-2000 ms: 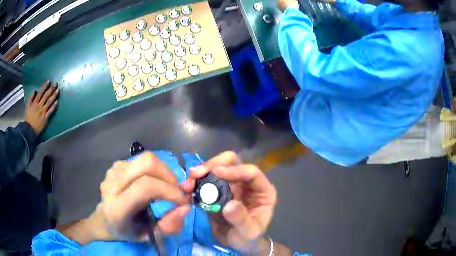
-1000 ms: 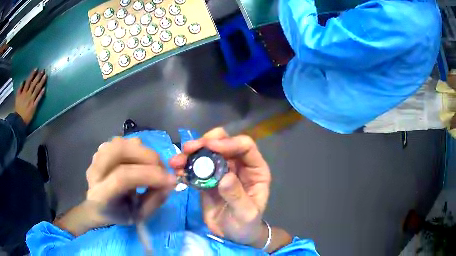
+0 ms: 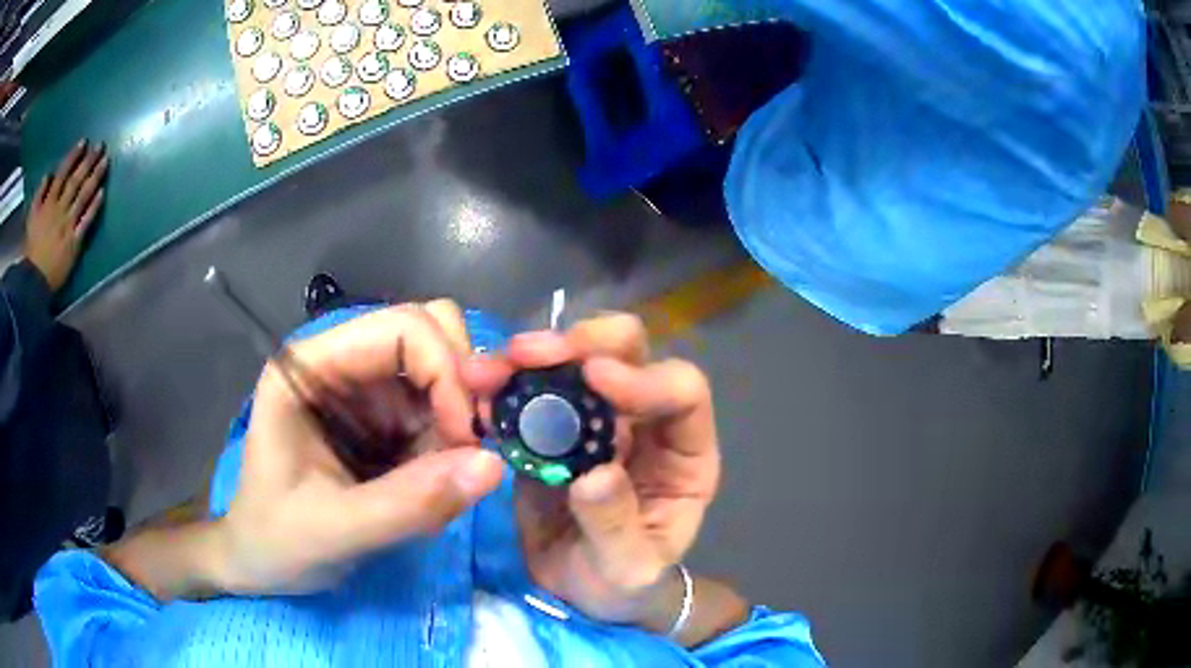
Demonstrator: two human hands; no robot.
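A round electronic unit (image 3: 550, 424) faces me, with a black ring, a grey-silver centre and a green patch at its lower edge. My right hand (image 3: 627, 457) holds it by the rim between fingers and thumb. My left hand (image 3: 372, 437) is at the unit's left edge, thumb and fingertips touching or nearly touching it. Long thin tweezers (image 3: 261, 332) lie in my left hand, one end sticking out up and to the left; their other end is hidden in the palm.
A tan cardboard sheet (image 3: 435, 90) with rows of discs lies on the green bench (image 3: 157, 183). Another person's hand (image 3: 65, 209) rests on the bench at left. A person in a blue smock (image 3: 940, 157) is at right. A blue plastic item (image 3: 634, 111) stands below the bench.
The tweezers have swung round and now point up and left from my left hand. The unit's centre looks greyer. The bench and discs have shifted up in view.
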